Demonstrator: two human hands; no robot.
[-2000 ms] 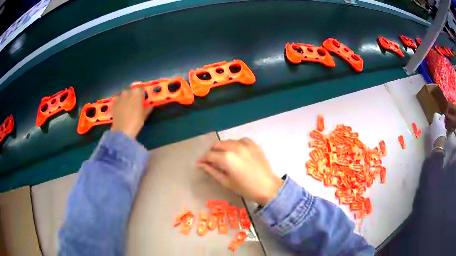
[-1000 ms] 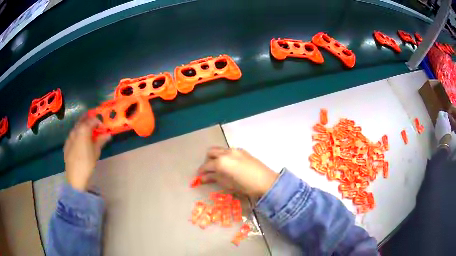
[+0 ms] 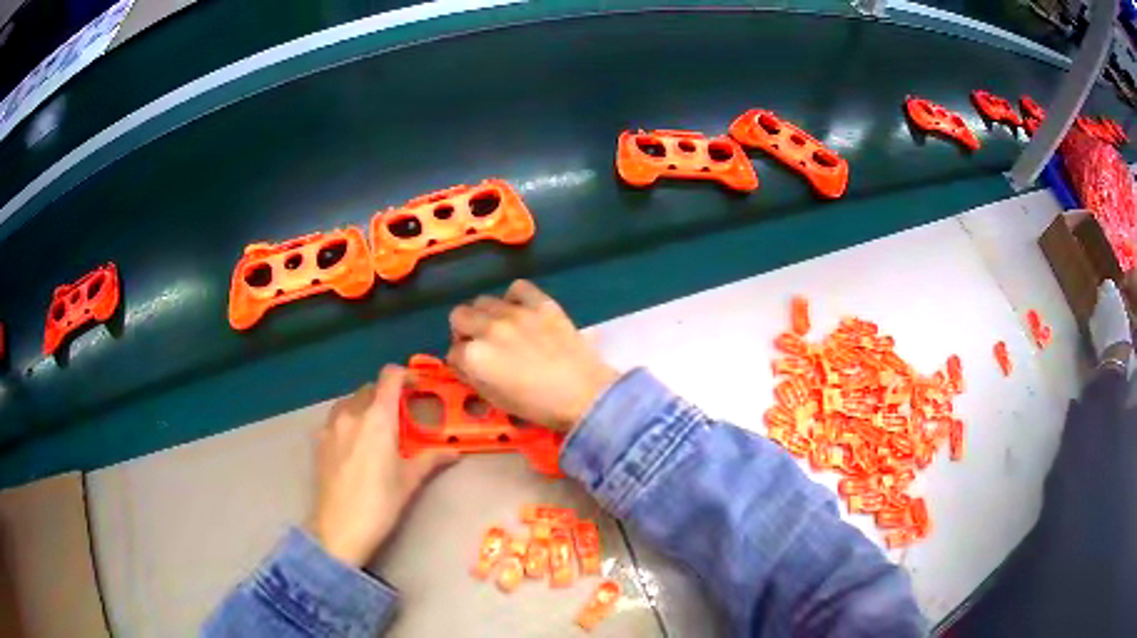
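An orange controller shell (image 3: 480, 430) is held just above the cardboard in front of me. My left hand (image 3: 374, 455) grips its left end, thumb and fingers around the handle. My right hand (image 3: 524, 355) lies over its top right part, fingers bent down at the upper edge and hiding that side. Whether the right fingers hold a small insert cannot be seen. A small heap of orange inserts (image 3: 549, 546) lies on the cardboard below the shell. A larger heap of inserts (image 3: 860, 411) lies on the white surface to the right.
Several orange shells (image 3: 451, 227) lie on the green conveyor belt (image 3: 599, 268) beyond my hands. A metal post (image 3: 1060, 106) stands at the upper right. An open cardboard box (image 3: 1085, 256), a red-orange mass (image 3: 1103, 187) and another person's dark sleeve (image 3: 1066, 499) are at the right.
My left hand took a shell off the belt and brought it right and nearer. My right hand moved from above the small heap up onto this shell. The shells on the belt shifted left.
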